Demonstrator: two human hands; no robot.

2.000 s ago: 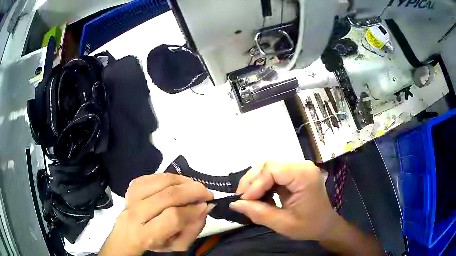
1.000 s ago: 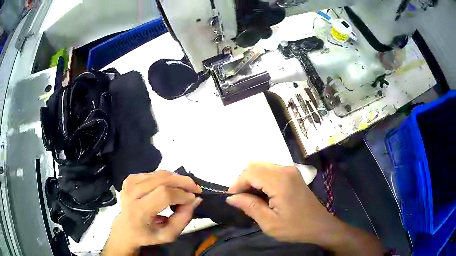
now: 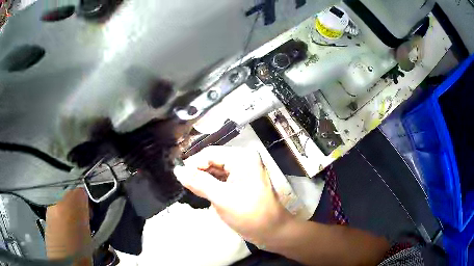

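The large off-white sewing machine head (image 3: pixel 208 36) fills the upper left, close to the camera. Black fabric (image 3: pixel 150 193) lies below the dark, blurred needle area (image 3: pixel 150 148). My right hand (image 3: pixel 236 189) is beside the cylinder arm (image 3: pixel 215 137), thumb and fingertips bent together at the needle area and above the fabric's edge. Whether they pinch anything is unclear. Of my left arm only the wrist or forearm (image 3: pixel 67 223) shows at lower left; the machine head hides the hand.
A tray with slim metal tools (image 3: pixel 291 132) is right of the cylinder arm. A round white-and-yellow item (image 3: pixel 331 23) stands behind it. A blue bin (image 3: pixel 436 150) is at the right. A looped wire guide (image 3: pixel 101 181) hangs at the left.
The view has moved in close to the machine head. Both hands have left the front table edge, where they held a black piece, and are now at the machine, the left mostly hidden.
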